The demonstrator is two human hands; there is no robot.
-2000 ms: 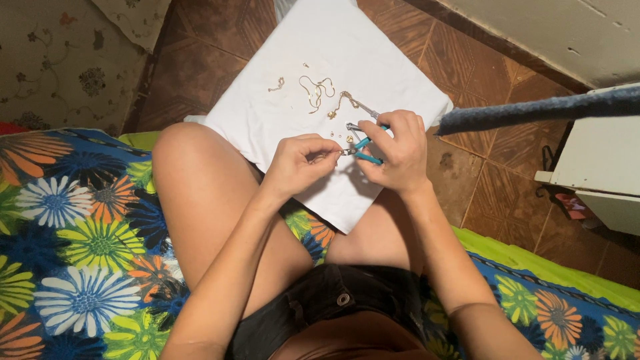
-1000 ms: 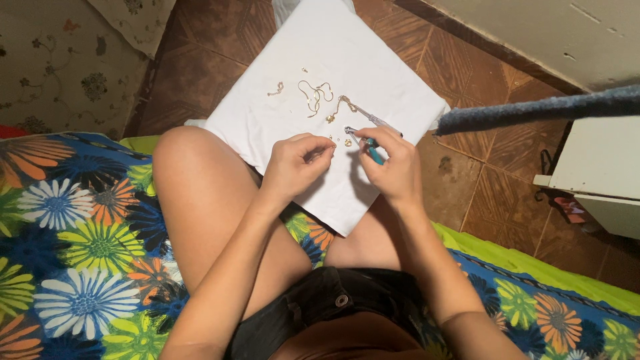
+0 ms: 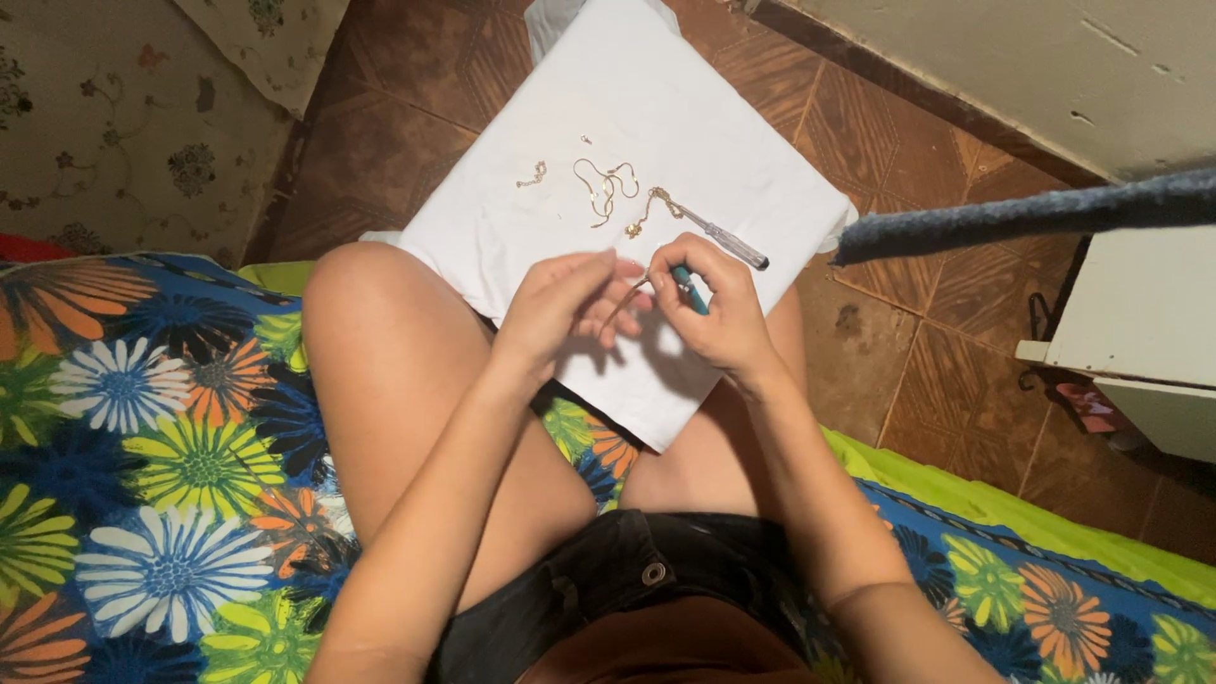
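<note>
My right hand [image 3: 708, 299] pinches one end of a thin chain [image 3: 622, 306] between thumb and finger, over the near part of a white cloth-covered surface [image 3: 532, 123]. Against its palm are teal-handled pliers [image 3: 689, 289], mostly hidden. The chain slants down to my left hand [image 3: 579, 304], whose fingers are spread behind it. Beyond the hands lie a gold chain in loose loops [image 3: 605, 188], a short chain piece [image 3: 533, 175] and a tiny gold piece [image 3: 586, 140]. A third chain [image 3: 655, 201] touches the shaft of a screwdriver with a clear handle [image 3: 727, 239].
The white surface rests by my knees, above a brown tiled floor [image 3: 855, 313]. Flower-patterned fabric [image 3: 171, 560] lies under my legs. A dark fuzzy bar [image 3: 1026, 214] reaches in from the right, above a white piece of furniture [image 3: 1140, 304].
The teal pliers were held open-handled at my left fingertips, and now sit within my right hand. My left fingers have spread from a pinch, and a thin chain now shows between the hands.
</note>
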